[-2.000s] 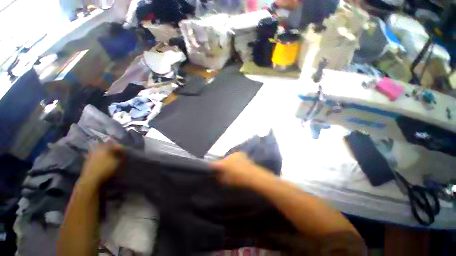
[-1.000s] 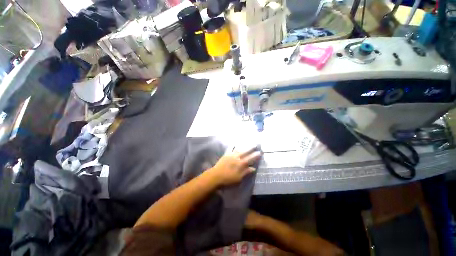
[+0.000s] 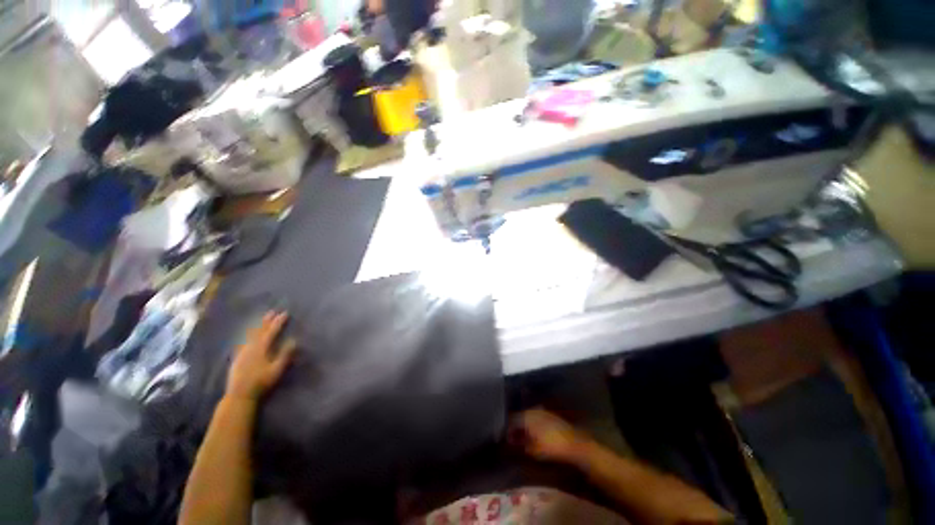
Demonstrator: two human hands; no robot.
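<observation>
A large dark grey garment panel (image 3: 400, 369) lies over the table's front edge, left of and in front of the needle area. My left hand (image 3: 260, 359) rests flat on its left part, fingers apart. My right hand (image 3: 543, 435) is below the table's front edge at the panel's lower right side, blurred, with fingers curled; whether it grips the cloth cannot be told. The white sewing machine (image 3: 656, 144) stands behind, its presser foot (image 3: 486, 238) just beyond the panel's back right corner.
A smartphone (image 3: 617, 238) and black-handled scissors (image 3: 761, 273) lie on the machine bed. More flat grey cloth (image 3: 326, 228) lies behind the panel. Light scraps (image 3: 149, 354) and a crumpled grey pile (image 3: 87, 431) are at left. A brown board (image 3: 774, 354) is lower right.
My left hand has moved left from near the needle, across the panel. The panel now lies spread wider at the front edge. My right hand is still low at its right side. The view has shifted.
</observation>
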